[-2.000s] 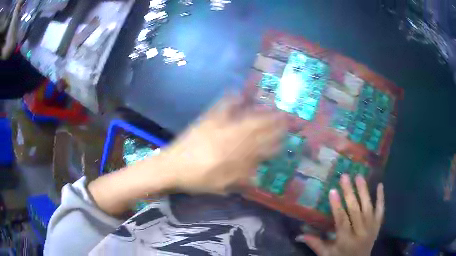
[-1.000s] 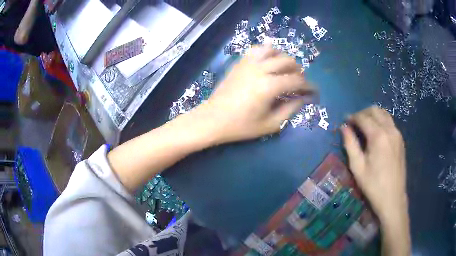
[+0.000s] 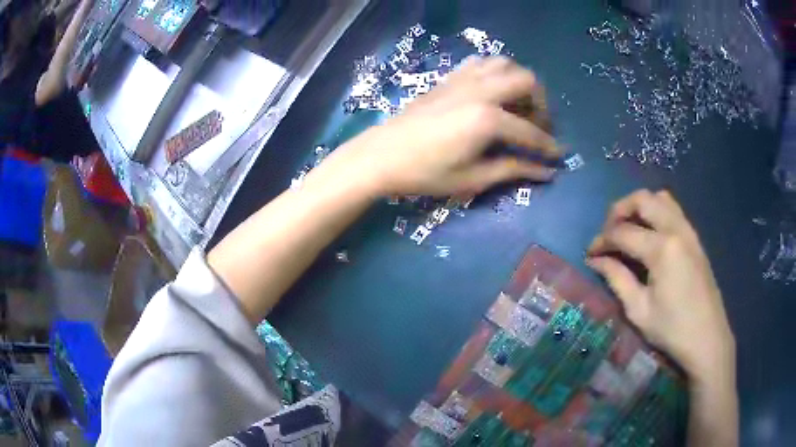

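Note:
My left hand (image 3: 476, 131) is over the small silver metal plates (image 3: 423, 79), with a small squarish plate (image 3: 573, 162) at its fingertips; I cannot tell if it is pinched or lies on the mat. My right hand (image 3: 659, 271) is curled above the upper right edge of the carrier tray (image 3: 537, 264), thumb and fingers close together; what is between them cannot be told. The reddish-brown tray lies tilted at the lower right, cut off by the picture's edge. It holds green circuit boards (image 3: 543, 371) with small dark components standing on them, and greyish blocks.
Fine wire parts (image 3: 663, 105) lie in a tangled heap at the upper right. A metal ledge (image 3: 229, 148) runs along the left, with a reddish strip (image 3: 194, 135) on it. Loose green boards (image 3: 292, 362) lie low beside my left sleeve. Another person's arm (image 3: 57, 61) is at the upper left.
Both hands have left the carrier tray's surface since the oldest frame. Since the later one, my left hand remains over the plates, some of which are spread differently, and my right hand's fingers have closed more.

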